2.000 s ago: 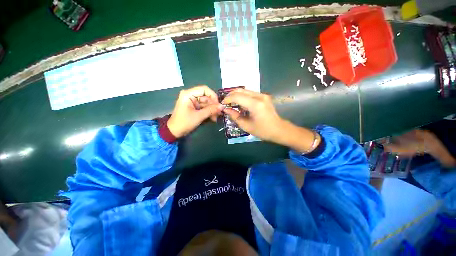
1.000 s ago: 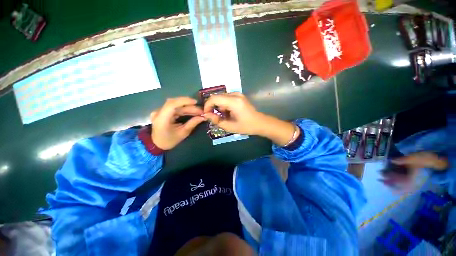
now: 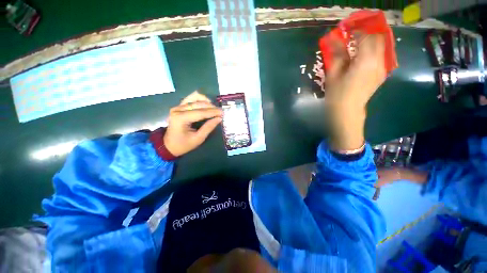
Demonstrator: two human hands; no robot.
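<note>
An open phone assembly with a dark red frame lies on the lower part of a narrow pale blue-white sticker sheet. My left hand is at the phone's left edge, its fingertips touching or very near the frame; whether it grips it I cannot tell. My right hand is blurred and reaches over the red parts bin, covering much of it; its fingertips are unclear. Small white parts are scattered left of the bin, partly hidden by the hand.
A wider pale sheet lies at left. Phone units stand at the far right, others sit in a tray at lower right. Another person's arm is beside it. One unit is on the green belt.
My right hand has left the phone and moved right to the red bin, uncovering the phone. My left hand stays beside the phone. The other person's hand has moved left.
</note>
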